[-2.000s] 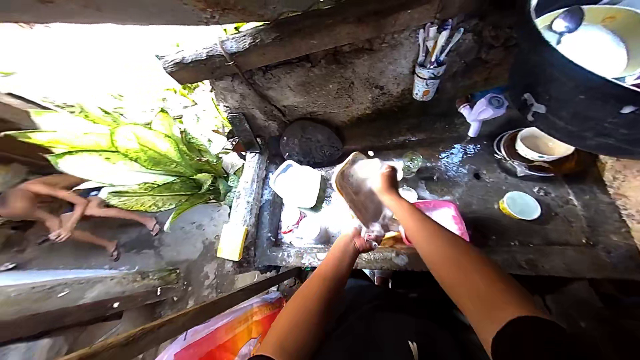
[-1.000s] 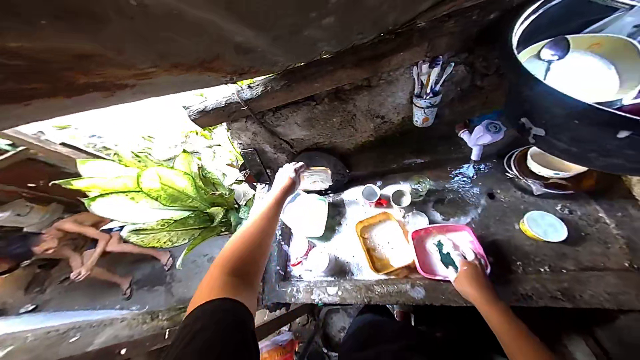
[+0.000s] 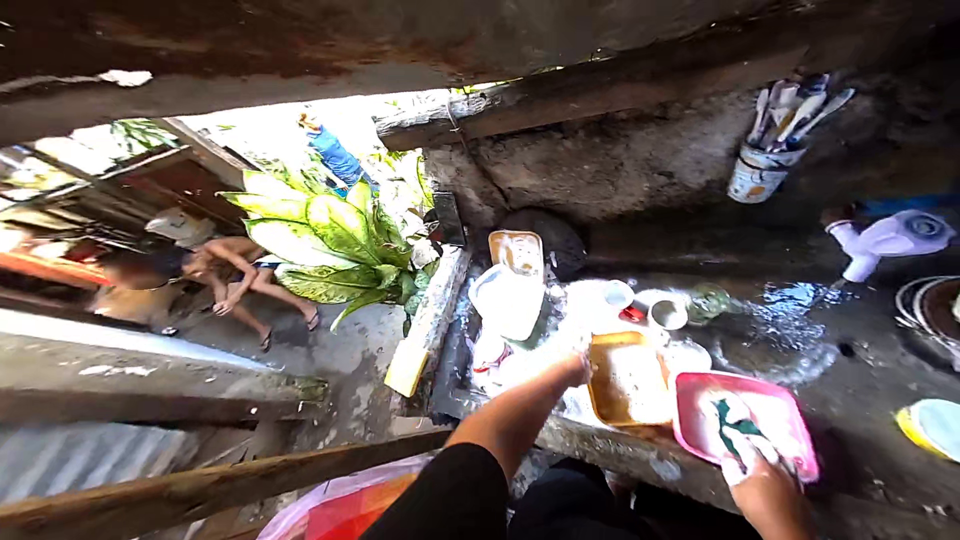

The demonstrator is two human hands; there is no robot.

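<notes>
My right hand [image 3: 757, 465] is in the near edge of a pink plastic basin [image 3: 802, 442] of suds, its fingers on a dark green and white scrubbing cloth or pad [image 3: 726, 424]. My left hand [image 3: 570, 360] is at the left edge of an orange-yellow plastic tray [image 3: 630, 420] holding sudsy water; glare hides its fingers. White plastic containers [image 3: 517, 307] stand to its left, with a soapy tan rectangular container [image 3: 516, 251] behind them. Beyond the tray are a white cup [image 3: 619, 294], a metal mug [image 3: 667, 315], a red item [image 3: 631, 313] and a clear glass [image 3: 706, 302].
Water runs from a tap covered in white plastic [image 3: 889, 236] onto the wet concrete counter. A holder of toothbrushes [image 3: 757, 174] hangs on the wall. A yellow-rimmed tub [image 3: 934, 427] stands at right, a yellow sponge [image 3: 405, 367] on the left ledge. Beyond a leafy plant [image 3: 330, 240], people are outside.
My left hand has come back from the tan container at the far left to beside the orange-yellow tray. My right hand stays at the pink basin. The view has swung left.
</notes>
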